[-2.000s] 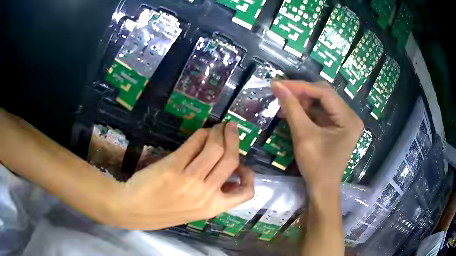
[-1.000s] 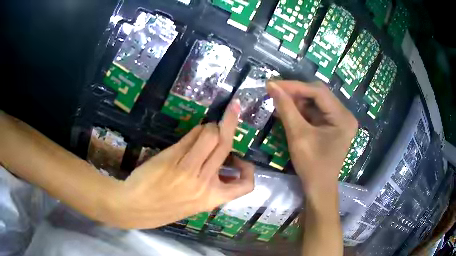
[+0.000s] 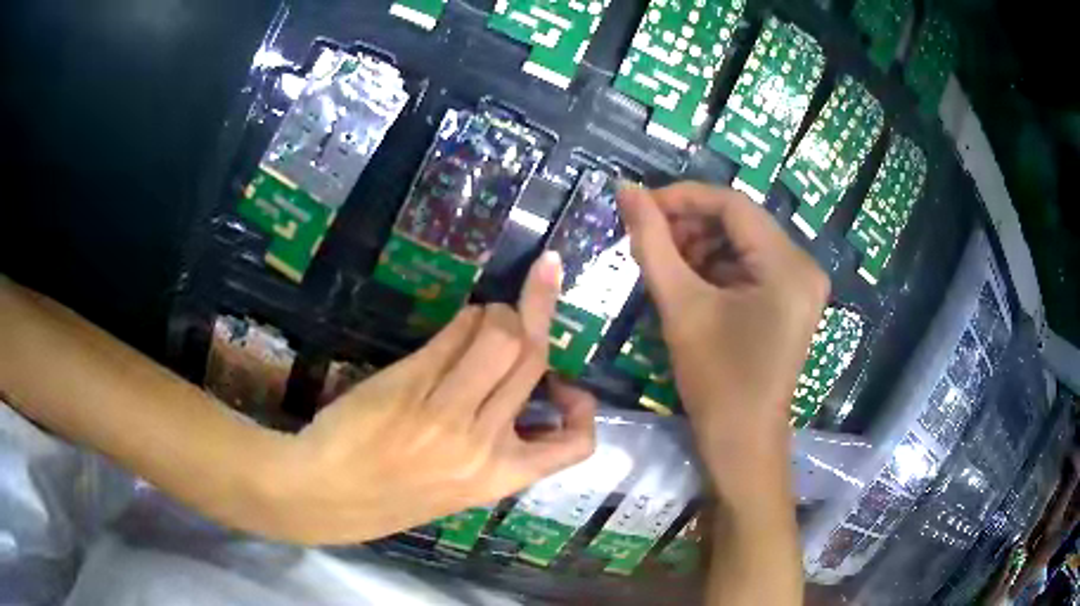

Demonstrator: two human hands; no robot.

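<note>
A green keypad circuit board (image 3: 574, 340) lies in a pocket of the dark blister tray (image 3: 492, 317), with a shiny dome sheet (image 3: 589, 225) over its padded part and a green end showing. My right hand (image 3: 722, 278) pinches the upper right corner of this sheet between thumb and index finger. My left hand (image 3: 456, 408) holds nothing; its index fingertip presses at the left edge of the same sheet and its thumb is apart. My hands hide parts of the boards behind them.
Two boards with shiny sheets (image 3: 468, 189) lie to the left. Bare green boards (image 3: 681, 65) fill the upper pockets. Pale gridded sheets in clear wrap (image 3: 936, 414) are at the right. Clear film (image 3: 663, 444) covers boards below, and crinkled plastic (image 3: 59, 497) is at lower left.
My left index finger has moved up from the board's green end to the sheet's left edge. My right hand stays at the sheet's upper right corner. The view has shifted slightly.
</note>
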